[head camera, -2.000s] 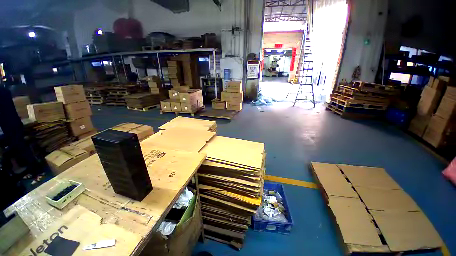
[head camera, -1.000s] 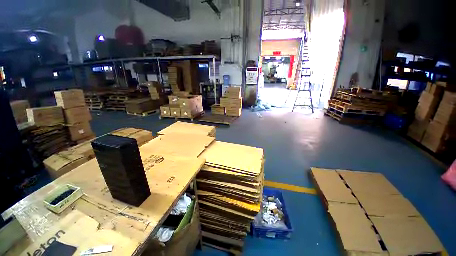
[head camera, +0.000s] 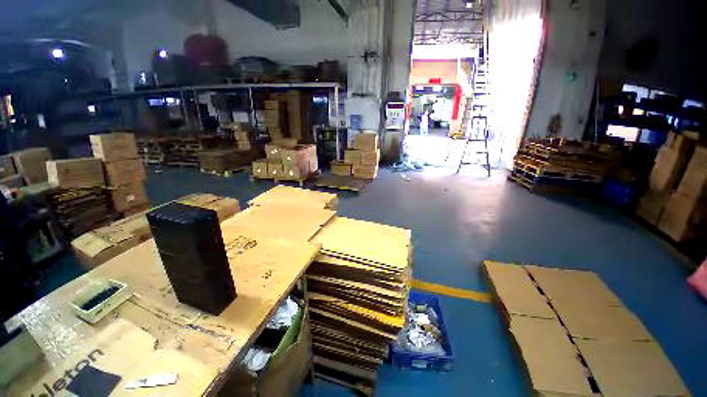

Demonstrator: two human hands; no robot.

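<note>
Neither of my hands is in the picture. Nearest in front of me is a bench covered with tan cardboard [head camera: 287, 256] with black print. A tall black block [head camera: 192, 260], like a stack of black boxes, stands upright on it. To its left sits a small pale tray [head camera: 101, 300] with dark contents. At the lower left lie a dark flat piece [head camera: 93, 382] and a thin white strip [head camera: 152, 381] to its right. Shiny clear film [head camera: 58, 333] covers the bench's left part.
A stack of flattened cartons [head camera: 360, 287] stands at the bench end. An open waste carton [head camera: 279, 364] is under the bench edge. A blue crate [head camera: 422, 360] is on the floor. Flat cardboard [head camera: 581, 326] lies at right. A stepladder [head camera: 475, 143] stands in the bright doorway.
The view shifts slightly between frames. A small figure now shows in the distant doorway. The things on the bench have not moved.
</note>
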